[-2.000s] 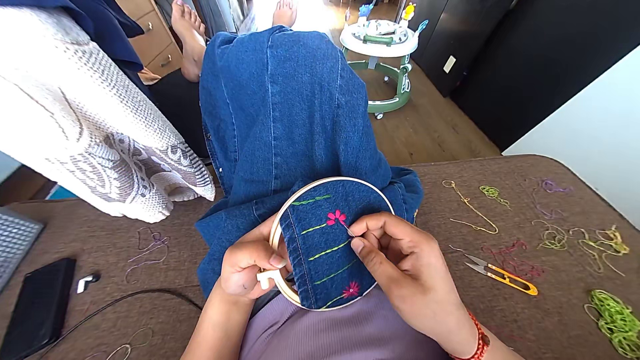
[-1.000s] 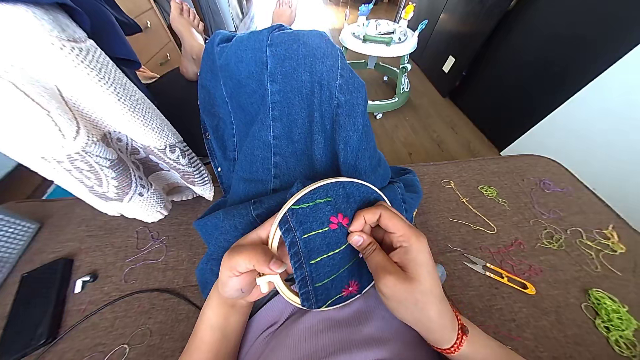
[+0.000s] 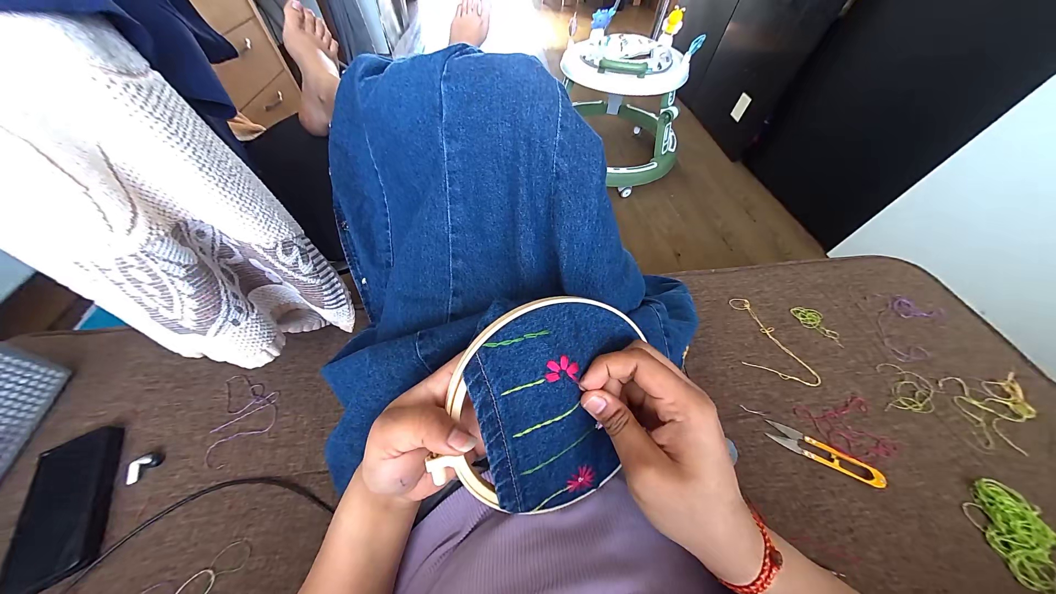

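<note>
My left hand (image 3: 417, 437) grips the lower left rim of a wooden embroidery hoop (image 3: 459, 396), beside its pale screw clamp (image 3: 442, 469). Blue denim cloth (image 3: 536, 445) is stretched in the hoop and carries green stitched stems. A pink petalled flower (image 3: 563, 369) sits at the end of one stem, and a second pink flower (image 3: 580, 478) lies near the bottom. My right hand (image 3: 660, 429) is over the hoop's right side, thumb and forefinger pinched just right of the upper flower. What is between those fingertips is too small to make out, perhaps a needle or thread.
Yellow-handled thread snips (image 3: 829, 458) lie right on the brown cushion (image 3: 742, 285), among loose threads and a green thread bundle (image 3: 1016, 524). At left are a black phone (image 3: 62, 503), a white earbud (image 3: 142, 468) and a black cable (image 3: 239, 481). A baby walker (image 3: 627, 78) stands beyond.
Compared with two seconds ago, my right fingertips have drawn closer together beside the upper pink flower. My left hand keeps its hold on the hoop.
</note>
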